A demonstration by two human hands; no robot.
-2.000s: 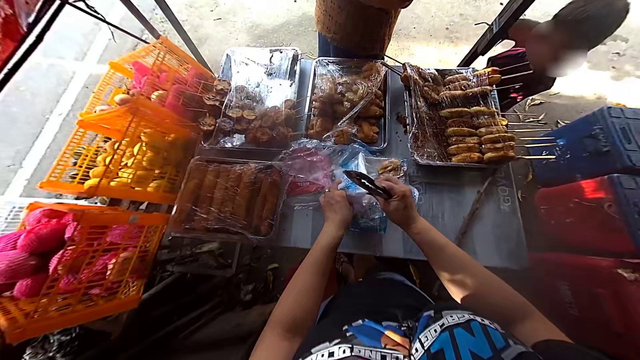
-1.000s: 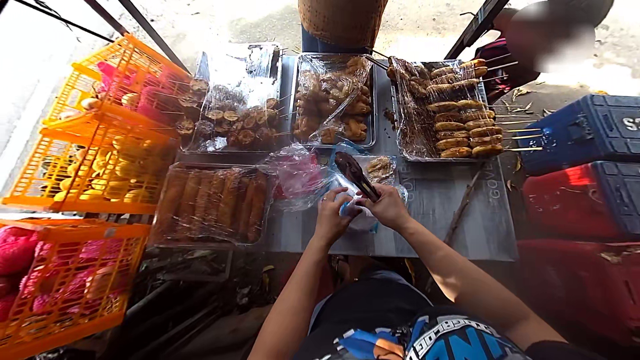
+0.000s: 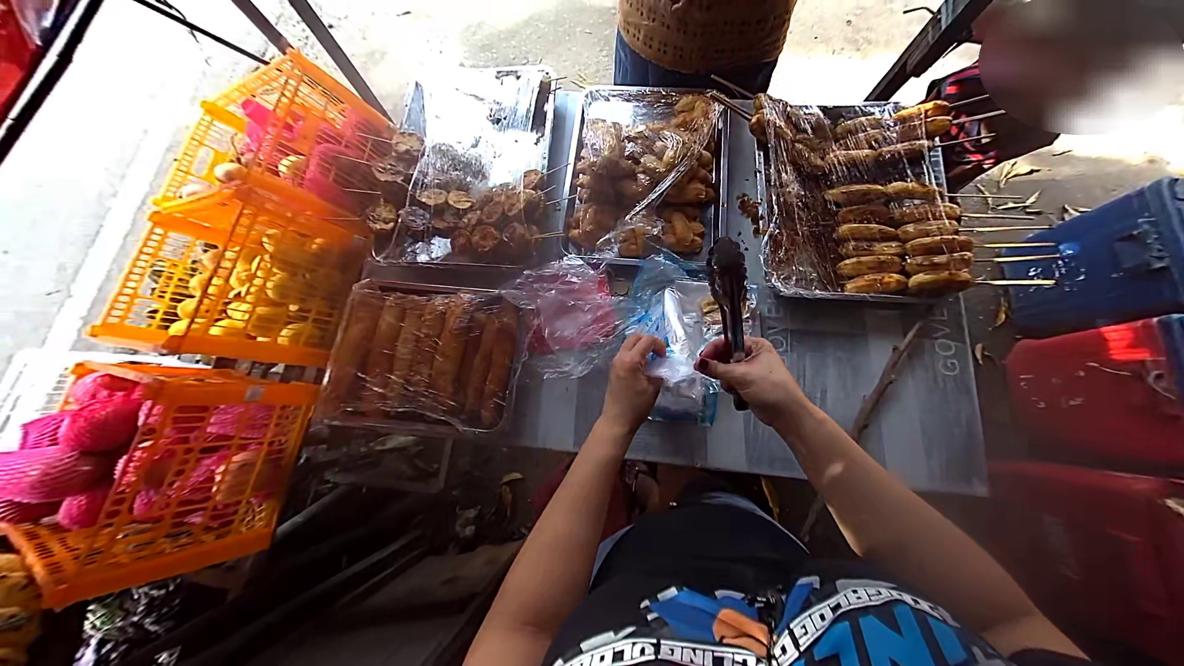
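Observation:
My right hand point(image 3: 754, 370) is closed around dark serving tongs point(image 3: 731, 287), whose tips point away from me. Beside it, my left hand point(image 3: 636, 375) pinches the edge of clear plastic bags point(image 3: 683, 370) lying at the table's near edge. A pink plastic bag point(image 3: 578, 310) lies to their left. Behind are film-covered metal trays: one of fried pieces point(image 3: 647, 176), one of skewered browned food point(image 3: 856, 203) at the right, and one of round skewered pieces point(image 3: 481, 208). Long fried rolls point(image 3: 430, 356) fill a wrapped tray left of my left hand.
Orange plastic crates point(image 3: 222, 268) holding yellow fruit and pink-netted fruit stand at the left. A stick point(image 3: 883, 384) lies on the grey table point(image 3: 823, 435). Blue point(image 3: 1101, 259) and red point(image 3: 1091, 398) containers stand at the right. A person point(image 3: 708, 32) stands across the table, another at the upper right.
The tongs, pointing up and left earlier, now stand nearly straight away from me in my right hand. My hands are a little farther apart than one second ago.

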